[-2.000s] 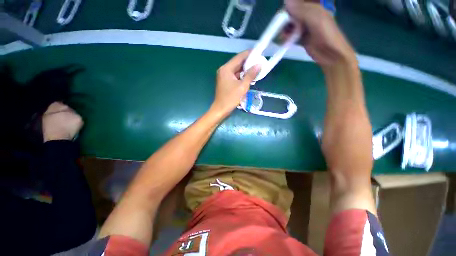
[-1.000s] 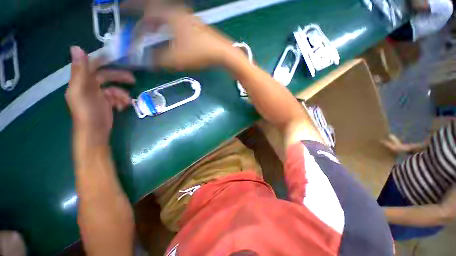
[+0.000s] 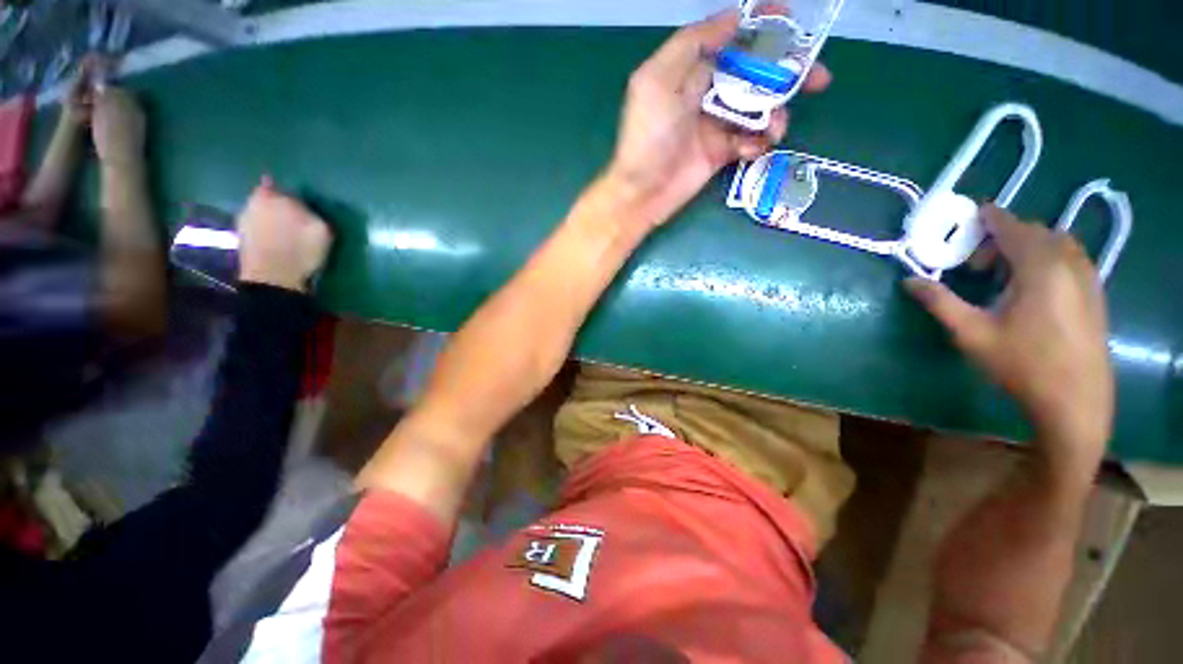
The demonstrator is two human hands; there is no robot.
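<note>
My left hand point(image 3: 688, 123) holds a white loop unit with a blue strip point(image 3: 759, 71) above the bench near the pale rail; its far end is cut off by the top edge. A second loop unit with a blue strip point(image 3: 782, 189) lies flat on the green bench. My right hand point(image 3: 1031, 305) has its thumb and fingers at the round cover of a plain white loop unit point(image 3: 947, 231), which touches or overlaps the lying unit's rounded end. Another white loop point(image 3: 1100, 208) is partly hidden behind my right hand.
The pale rail point(image 3: 571, 16) curves along the back of the green bench point(image 3: 493, 143). At left, a co-worker's hand point(image 3: 282, 236) in a dark sleeve rests by a shiny piece. Another person's hands point(image 3: 104, 104) are farther left. A cardboard carton point(image 3: 1116, 545) shows below the bench at right.
The view has swung back left. My left hand now holds the blue-strip unit, which was blurred between both hands. My right hand has moved right to a plain white unit.
</note>
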